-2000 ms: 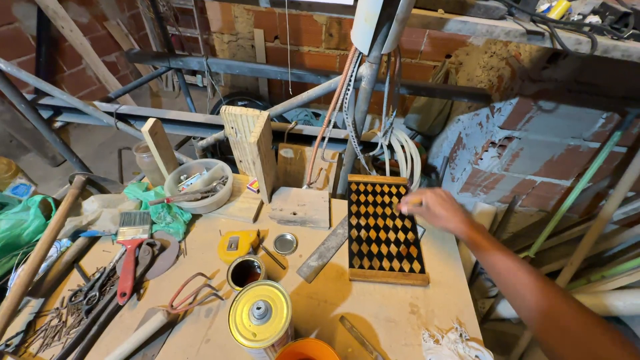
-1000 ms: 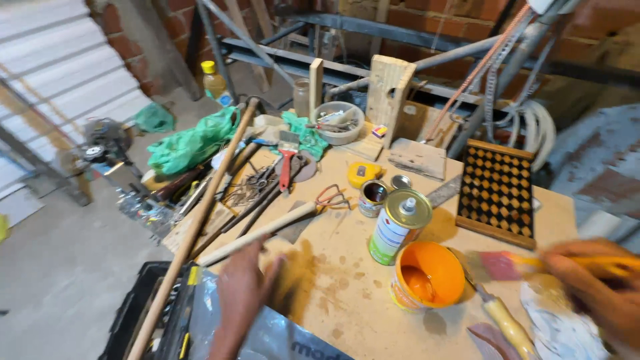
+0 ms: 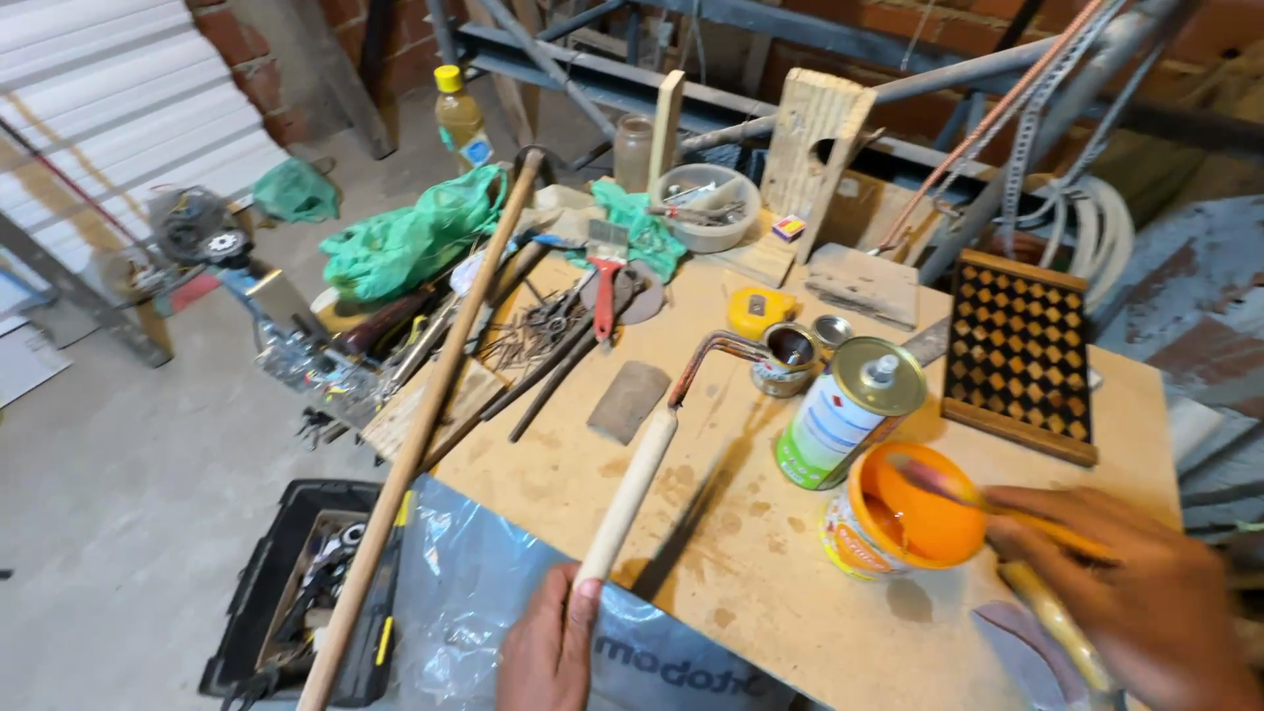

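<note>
My left hand [image 3: 548, 642] grips the pale wooden handle of a bent-metal tool [image 3: 624, 499]; its metal end reaches to the small open can of dark liquid [image 3: 790, 348]. My right hand [image 3: 1116, 583] holds a paintbrush [image 3: 933, 481], blurred, with its bristles over the mouth of an orange plastic tub [image 3: 889, 523]. Between that tub and the small can stands a tall metal can [image 3: 849, 413] with a closed cap. A wooden panel with a dark and light diamond pattern [image 3: 1022, 355] lies at the right of the board.
A long wooden pole [image 3: 439, 395] crosses the left edge of the table board [image 3: 750, 553]. Behind lie a red-handled brush [image 3: 604, 286], a yellow tape measure [image 3: 760, 309], nails and a bowl of hardware [image 3: 706, 205]. A black toolbox [image 3: 286, 592] sits on the floor.
My left hand has taken hold of the wooden-handled tool, which lay on the board, and lifted it. The brush in my right hand has moved left to the orange tub. The view has swung left since the oldest frame.
</note>
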